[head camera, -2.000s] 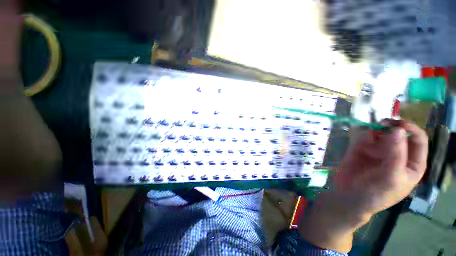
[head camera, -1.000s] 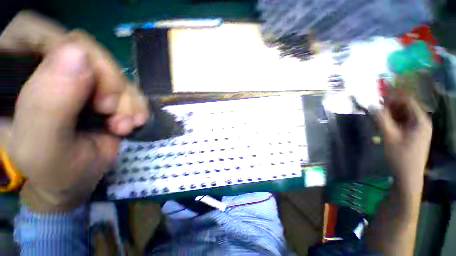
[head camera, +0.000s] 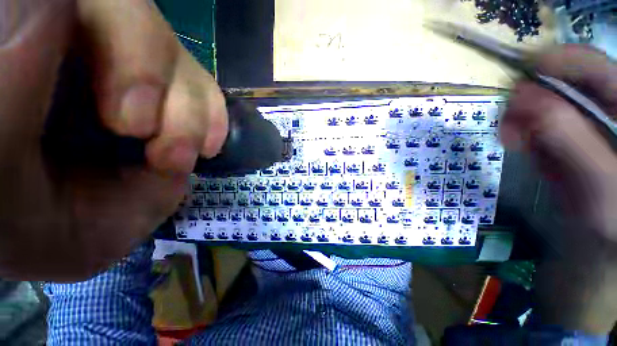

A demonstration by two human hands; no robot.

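Observation:
The white keyboard PCB [head camera: 338, 203] lies flat in front of me, with rows of black switch footprints. My left hand [head camera: 135, 128] is large and close at the left, closed around the black hot air gun handpiece [head camera: 250, 138]. The tip of the handpiece is over the board's upper left area, beside a small dark IC chip [head camera: 295, 124]. My right hand [head camera: 561, 128] is blurred at the right and holds the tweezers [head camera: 500, 54], which point up and left over the pale sheet. The left part of the board is hidden by my left hand.
Behind the board is a dark panel [head camera: 243, 44] with a brownish edge. On it lies a pale sheet [head camera: 358, 40] with a handwritten mark. A heap of black components [head camera: 515, 15] is at the top right. An orange-red object [head camera: 484, 299] is below the board at the right.
The green stick in my right hand two seconds ago is gone; that hand now holds tweezers and is raised. My left hand with the handpiece came in over the board. The view has shifted.

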